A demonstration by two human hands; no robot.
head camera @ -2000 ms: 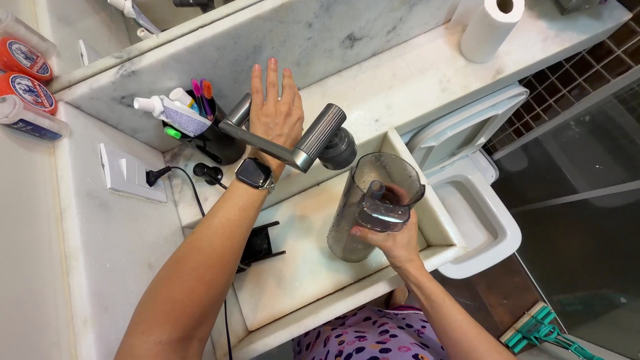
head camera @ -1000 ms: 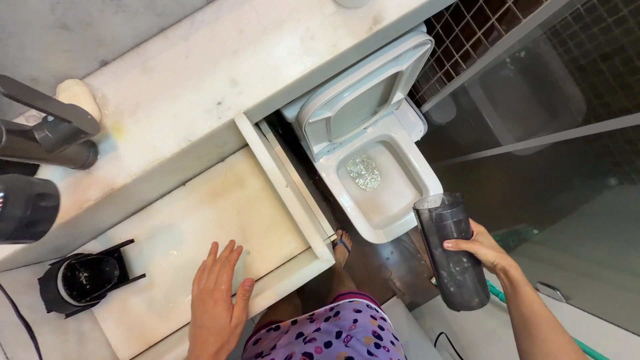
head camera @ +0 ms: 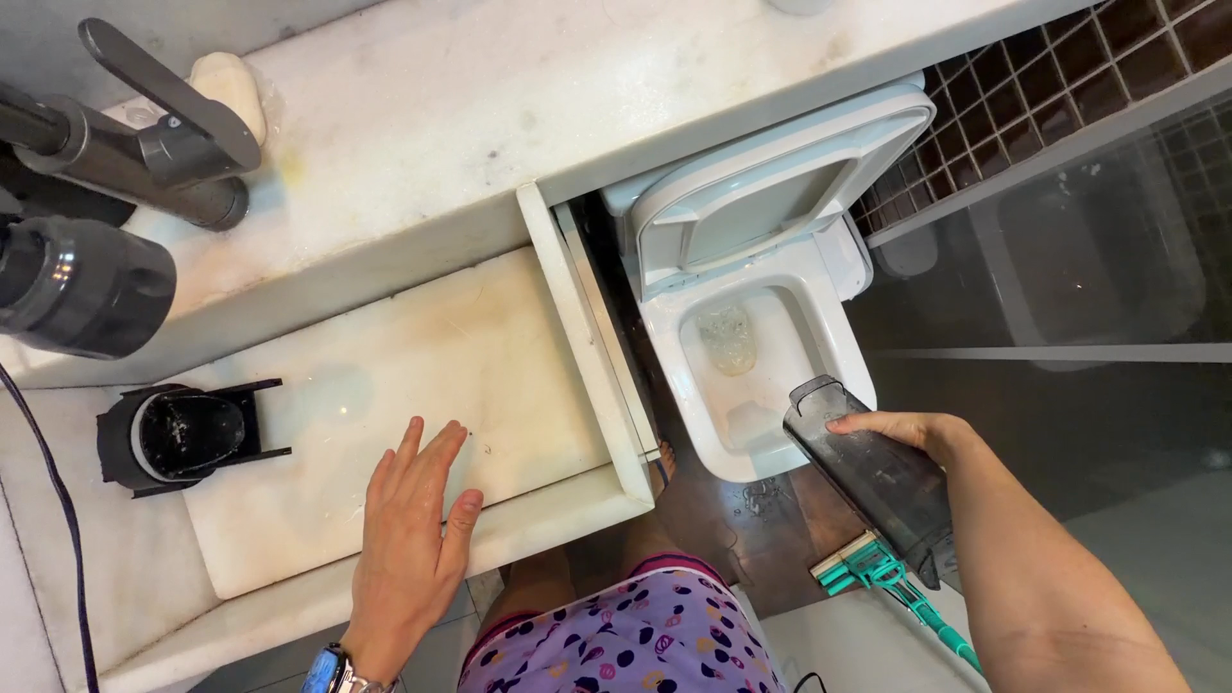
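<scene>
My right hand [head camera: 905, 433] grips a smoky see-through plastic tank [head camera: 881, 481], tilted with its upper end over the front right rim of the white toilet bowl [head camera: 707, 423]. Bubbly water [head camera: 727, 339] lies in the bowl. Above the front edge of the marble sink basin [head camera: 414, 366], my left hand [head camera: 414, 529] is spread and holds nothing. A black plastic part with a round cup [head camera: 192, 435] sits at the basin's left end.
A dark metal faucet [head camera: 183, 154] stands at the upper left beside a bar of soap [head camera: 229, 91]. The raised toilet lid [head camera: 770, 202] leans back under the marble counter [head camera: 462, 106]. A green mop [head camera: 885, 568] and wet spots are on the floor. A black cord [head camera: 63, 500] hangs left.
The tank was over the basin two seconds ago and is now at the toilet, tilted the other way since one second ago. My left hand has left the faucet. The view has swung right.
</scene>
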